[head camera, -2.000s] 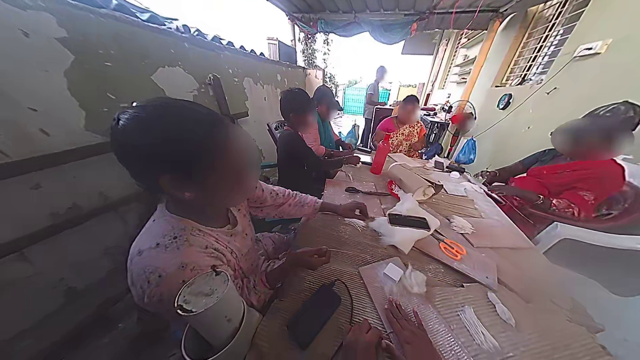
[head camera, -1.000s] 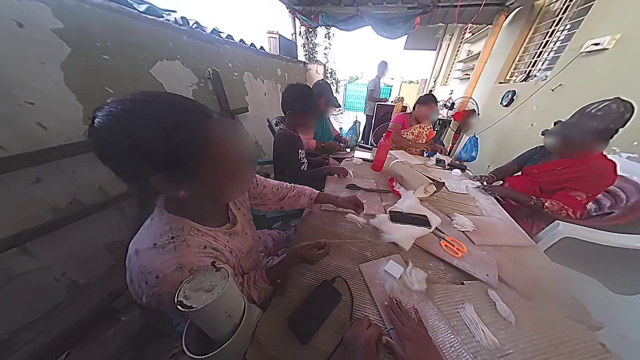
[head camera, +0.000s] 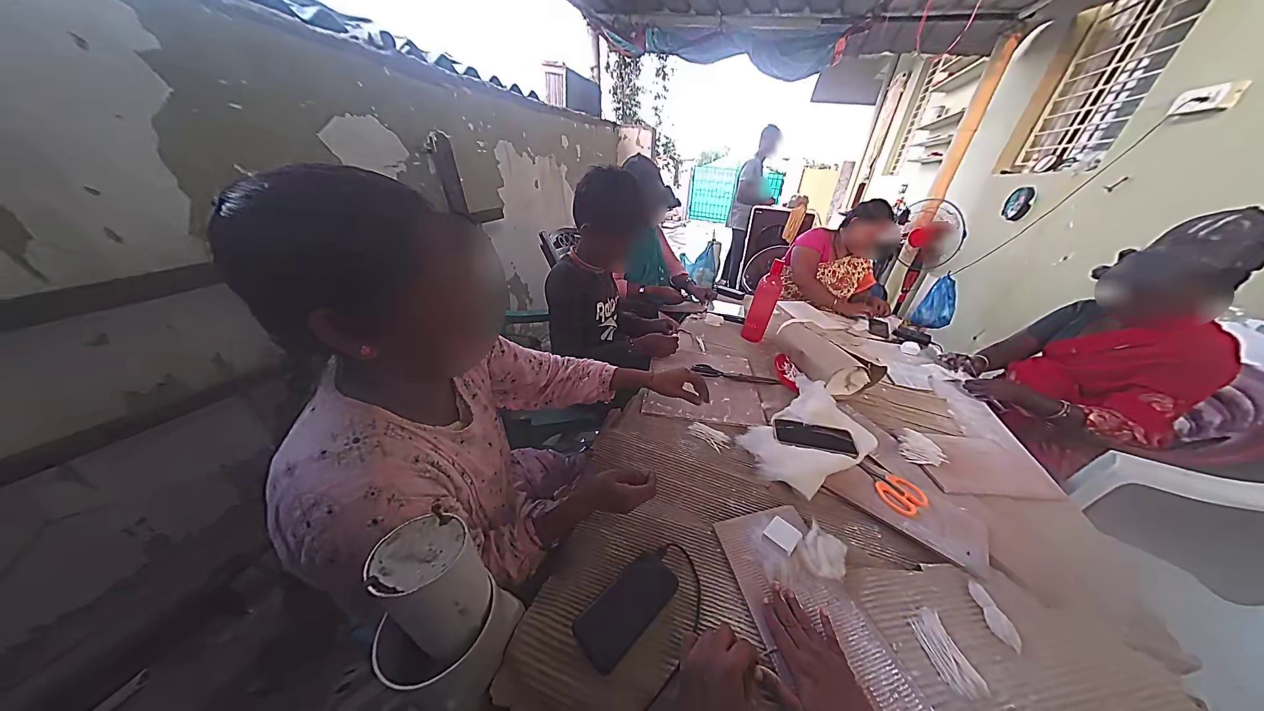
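At the bottom edge, my right hand (head camera: 812, 647) lies flat, fingers extended, on a board (head camera: 739, 538) covered in clear plastic. My left hand (head camera: 719, 670) is beside it with the fingers curled; whether it holds anything cannot be made out. Just beyond my right hand, a tuft of white cotton (head camera: 823, 551) and a small white block (head camera: 782, 534) rest on the board. A black phone (head camera: 626, 609) with a cable lies left of my hands. To the right are a bundle of thin white wicks (head camera: 946, 652) and a longer white cotton piece (head camera: 994, 616).
Corrugated cardboard (head camera: 681, 474) covers the table. Orange-handled scissors (head camera: 901, 495), a phone on white cotton (head camera: 816, 436), dark scissors (head camera: 736, 375) and a red bottle (head camera: 762, 301) lie or stand farther off. A person (head camera: 395, 444) sits close on the left, others sit around the table. White pipes (head camera: 444, 602) stand lower left.
The seated person on the left has shifted their hands slightly over the table. My hands stay in about the same place.
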